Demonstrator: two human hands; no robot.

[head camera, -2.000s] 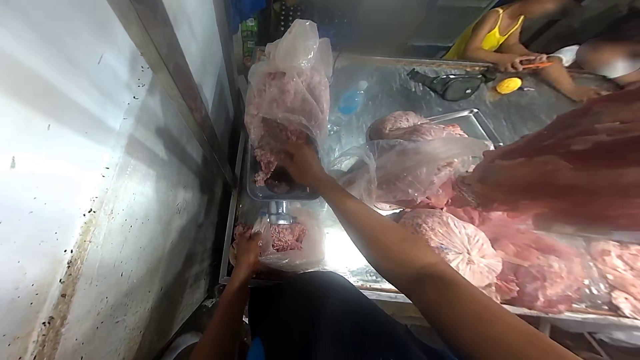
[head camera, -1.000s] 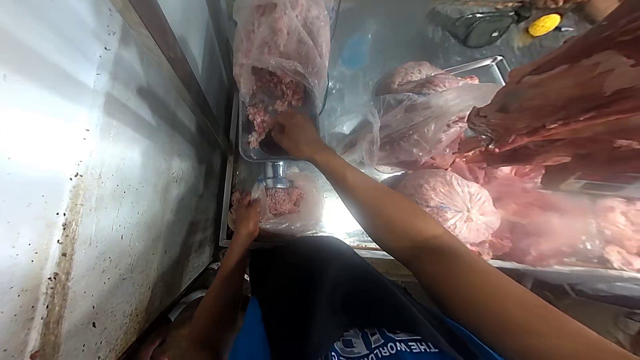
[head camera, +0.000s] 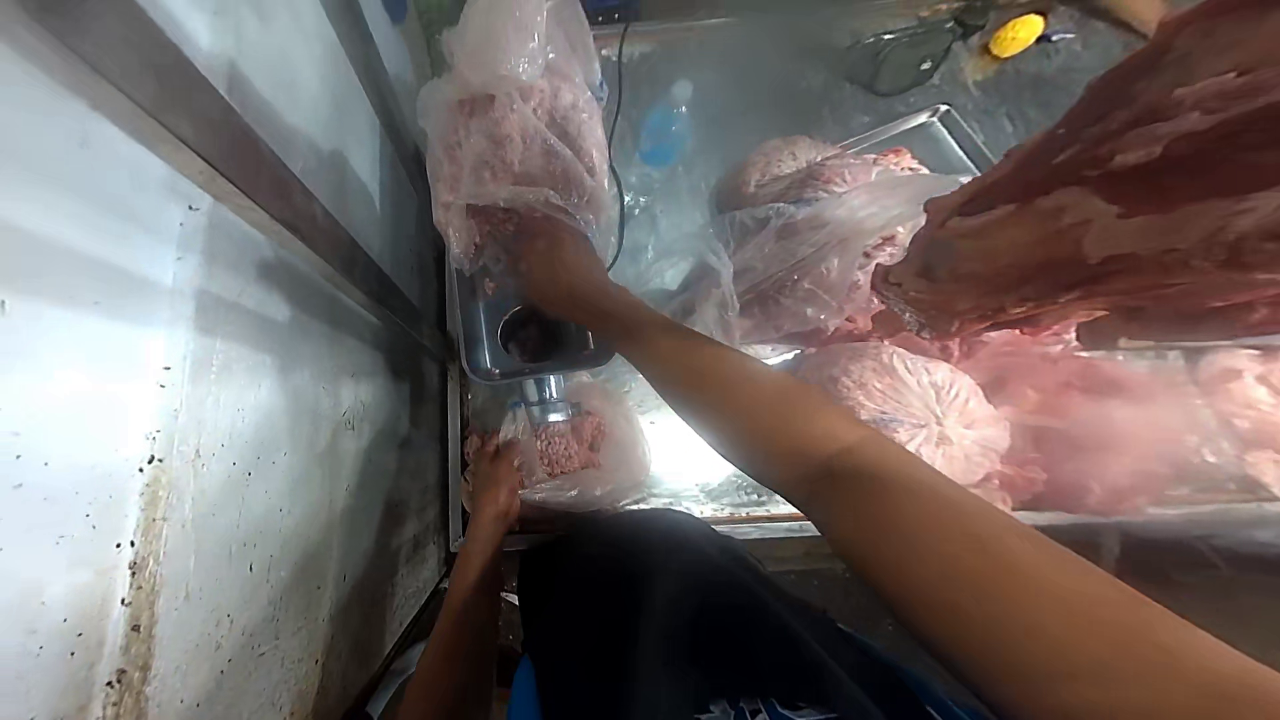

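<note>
A meat grinder's metal feed tray (head camera: 480, 335) with a round feed hole stands at the left end of the table. On its far part lies a large clear plastic bag of ground meat (head camera: 520, 130). My right hand (head camera: 560, 265) is at the bag's near opening, its fingers hidden among the meat. Below the tray, the grinder's metal outlet (head camera: 545, 395) points into a clear plastic bag (head camera: 620, 450), and ground meat (head camera: 570, 445) sits at its mouth. My left hand (head camera: 495, 480) grips this bag's left edge.
Bagged meat (head camera: 905, 400) and a metal tray (head camera: 940, 135) lie to the right, under a large hanging meat piece (head camera: 1120, 200). A blue bottle (head camera: 665, 130), a black waist bag (head camera: 905, 55) and a yellow object (head camera: 1017, 36) are farther back. A white wall (head camera: 90, 350) stands close at left.
My right hand has moved from the near part of the feed tray to the bag's opening, and the feed hole now shows. My left hand stays at the lower bag.
</note>
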